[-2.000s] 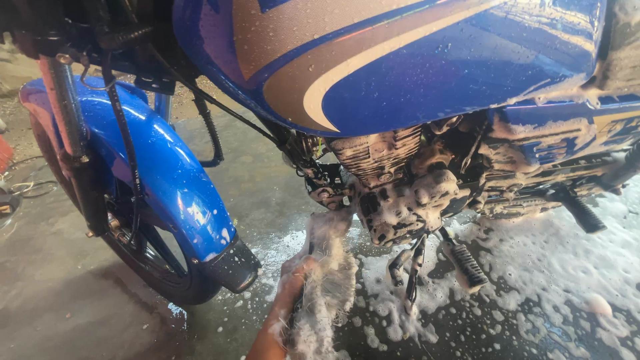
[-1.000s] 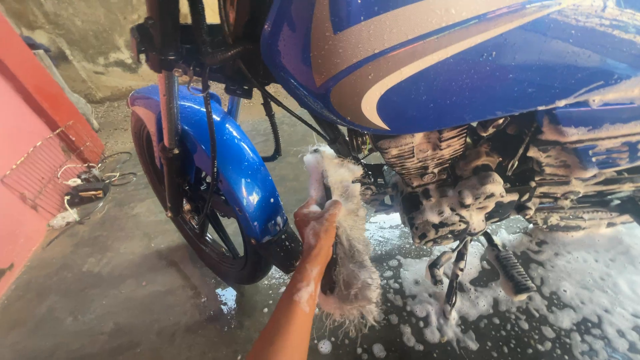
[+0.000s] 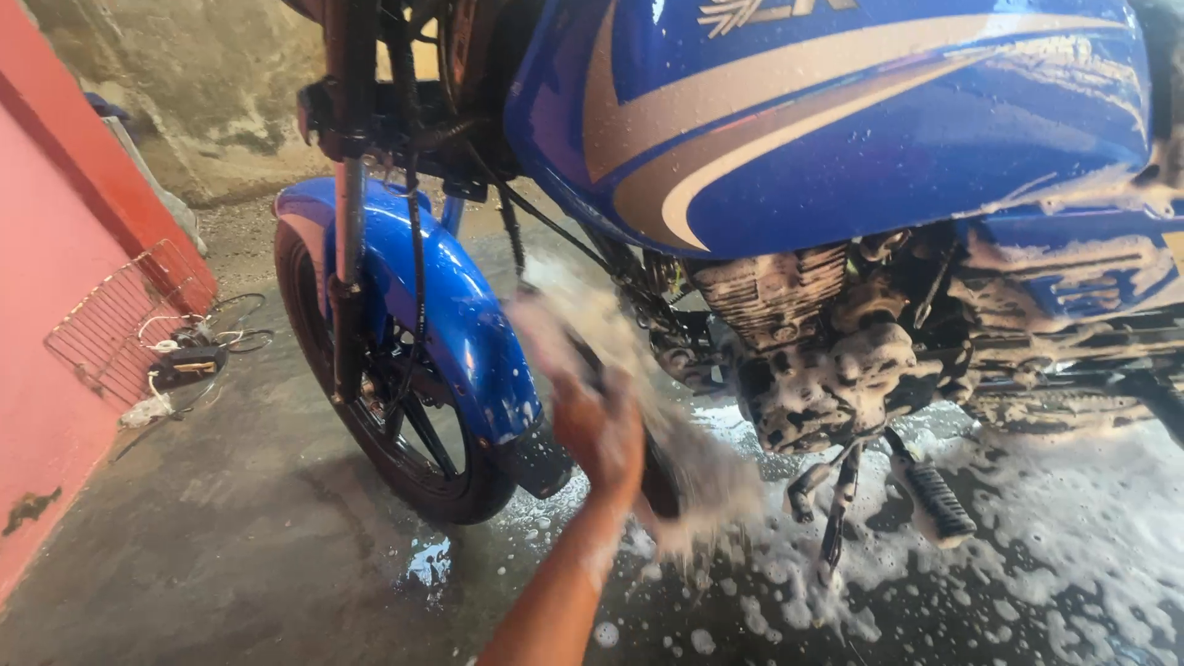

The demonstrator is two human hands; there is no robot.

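My left hand is closed around a shaggy, light-coloured wash pad with a dark strip along it. The pad is wet and blurred, held aslant between the front wheel and the engine of a blue motorcycle. Beside it on the left are the blue front fender and the black-spoked front wheel. To its right, the finned engine and the crankcase carry brownish-white foam. Above hangs the blue fuel tank with beige stripes and water drops. My right hand is out of view.
A black footpeg and a foot lever project below the engine. White foam spreads over the wet concrete floor. A wire rack leans against the pink and red wall, near tangled cables and a dark device.
The pad was low by the engine, then upright behind the fender; now it tilts up-left, its top near the fender. My left hand has kept hold. The view has swung left.
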